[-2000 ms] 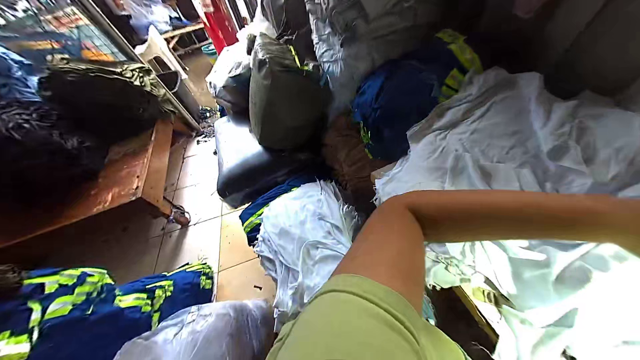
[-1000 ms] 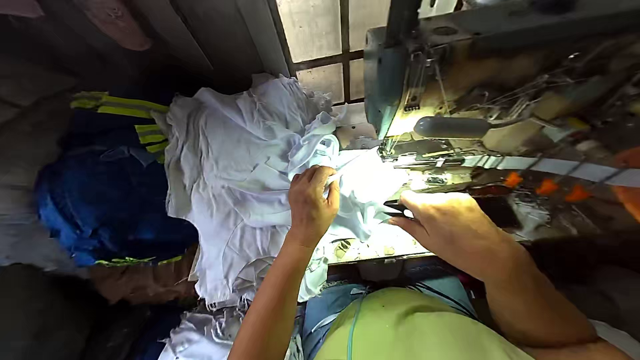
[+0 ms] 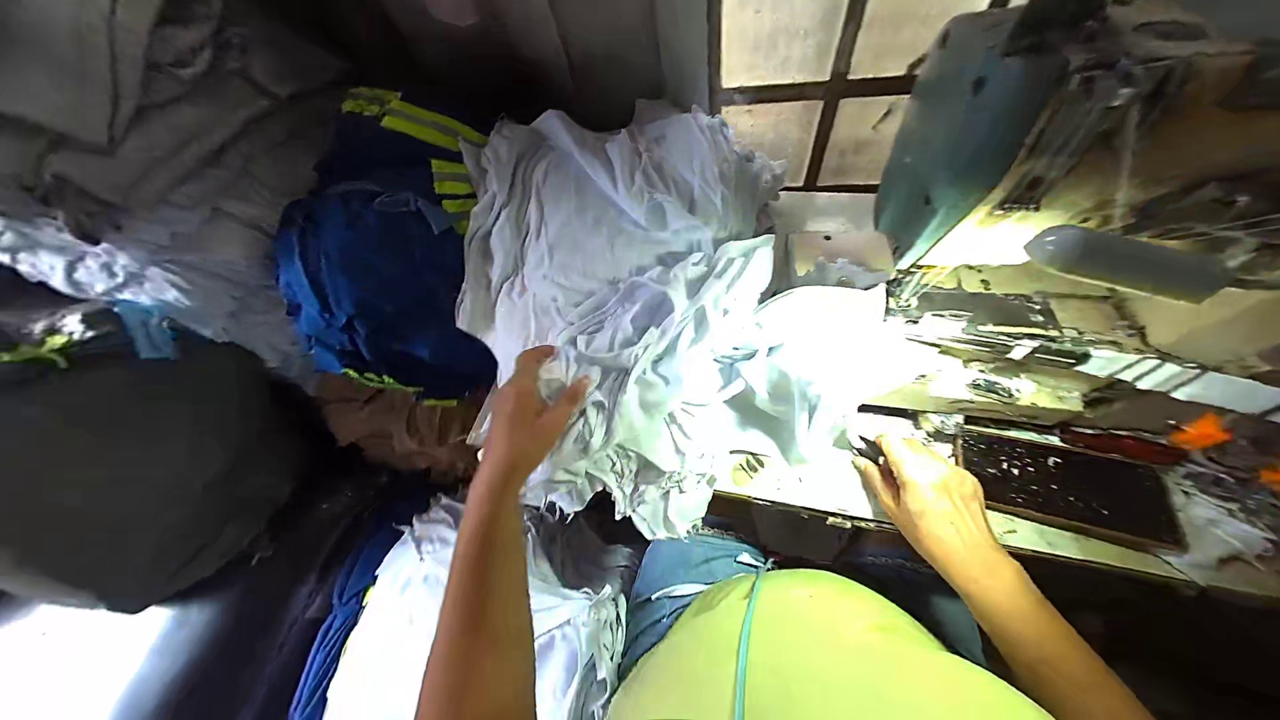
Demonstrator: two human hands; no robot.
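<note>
White garments [image 3: 620,220] lie in a pile left of a sewing machine [image 3: 970,130], and their fabric runs right into the glare under its needle area. My left hand [image 3: 530,415] rests against the pile's left lower side, thumb and fingers spread; whether it pinches any cloth cannot be told. Near the table's front edge, my right hand [image 3: 925,490] has its fingers closed around a small dark tool [image 3: 868,450], perhaps thread snips, beside the brightly lit cloth. The fabric's edge at the needle is washed out by the lamp.
Blue garments with yellow reflective strips [image 3: 380,270] sit left of the white pile. A dark filled bag [image 3: 140,470] is at far left. More white cloth [image 3: 410,620] lies below my left forearm. A dark plate [image 3: 1070,490] and orange pieces [image 3: 1200,432] are on the machine table.
The view has swung from the floor to the sewing machine. Since one second ago, my left hand has moved left, away from the needle area to the pile's left side; my right hand stays near the machine.
</note>
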